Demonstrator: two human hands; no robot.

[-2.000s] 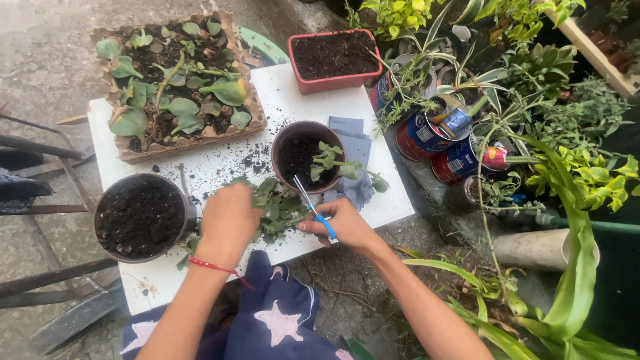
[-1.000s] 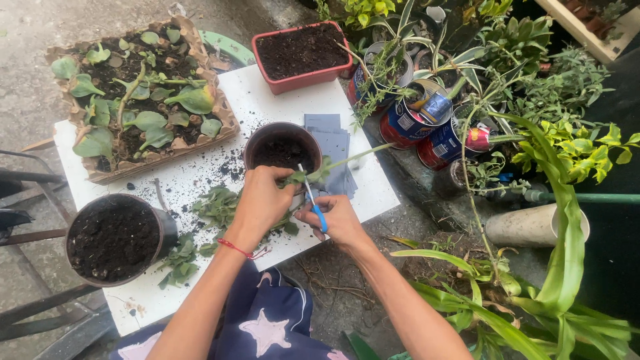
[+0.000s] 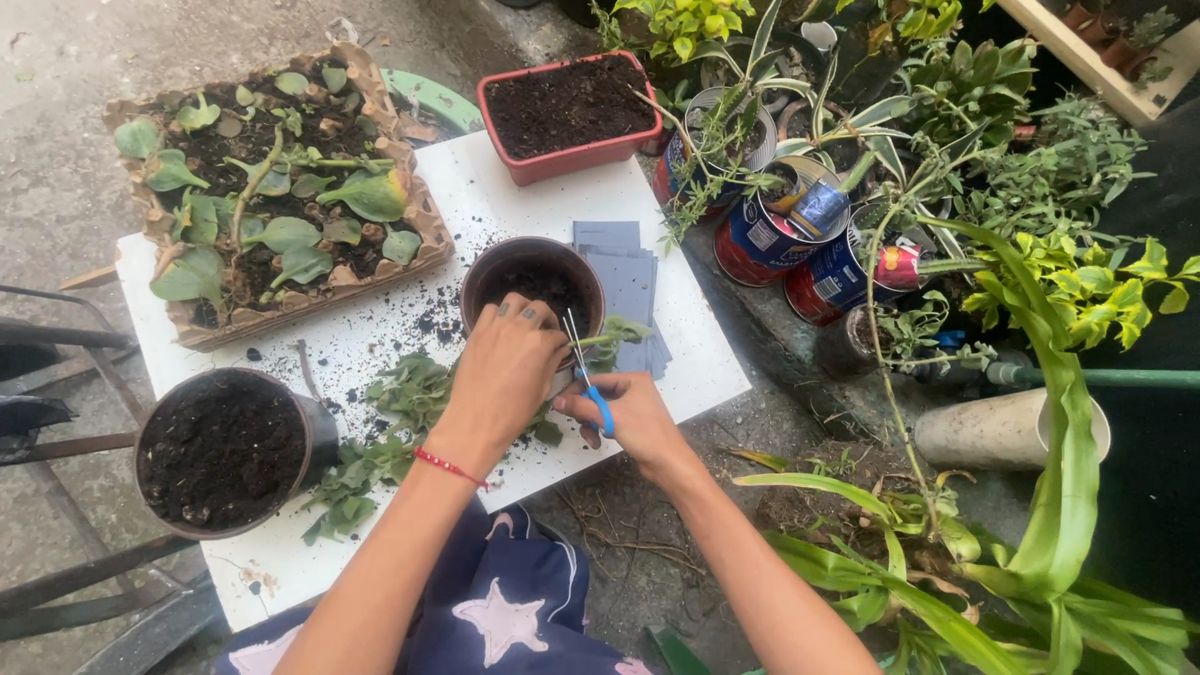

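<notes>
My left hand [image 3: 514,361], with a red bracelet at its wrist, pinches a green plant cutting [image 3: 614,337] over the near rim of a brown plastic pot [image 3: 532,258] holding dark soil. In my right hand [image 3: 623,417] is a pair of scissors with blue handles [image 3: 597,408]; the blades point up beside the cutting's stem, close to my left fingers. Loose leafy cuttings [image 3: 408,398] lie on the white board at the left of my left hand. Grey-blue rectangular pieces [image 3: 623,281] are stacked right of the pot.
A soil-filled pot [image 3: 225,450] stands at the left of the white board [image 3: 553,478]. Behind are an egg-carton tray [image 3: 431,253] of succulent cuttings and a red rectangular planter [image 3: 572,155] of soil. Planted tin cans [image 3: 759,239] stand to the right; metal bars [image 3: 70,455] cross the left.
Two seconds ago my left hand was at the loose cuttings; one second ago it held a cutting by the scissors. The cutting's long end, then reaching far right of the pot, now shows shorter.
</notes>
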